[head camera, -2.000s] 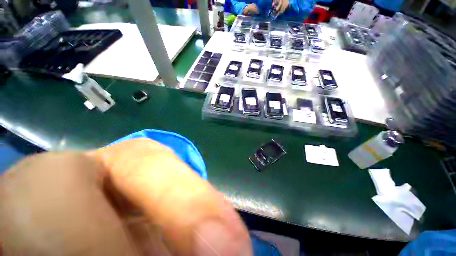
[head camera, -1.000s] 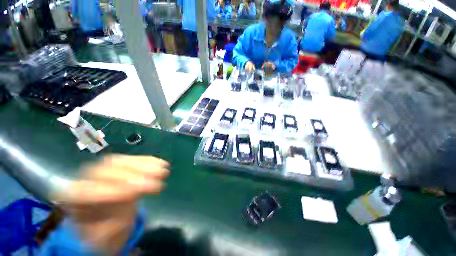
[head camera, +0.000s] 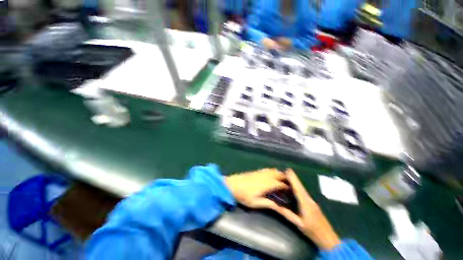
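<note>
A dark flip phone (head camera: 282, 197) lies at the front edge of the green bench, mostly covered by my two hands; the picture is blurred. My left hand (head camera: 258, 189) reaches in from the left with its fingers on the phone's upper side. My right hand (head camera: 308, 216) reaches in from the lower right, its fingers along the phone's right side. Both hands hold the phone between them. A white wipe (head camera: 338, 189) lies flat on the bench to the right of the hands.
Beyond the hands is a clear tray (head camera: 243, 136) of phones. Film sheets (head camera: 217, 95) lie behind it. At right are a white bottle (head camera: 391, 187), a crumpled cloth (head camera: 414, 238) and stacked trays (head camera: 431, 101). A white device (head camera: 107, 109) stands at left. A person in blue works opposite.
My left hand has moved from the left side to the phone. My right hand has come into view at the phone. The camera view has tilted and shifted.
</note>
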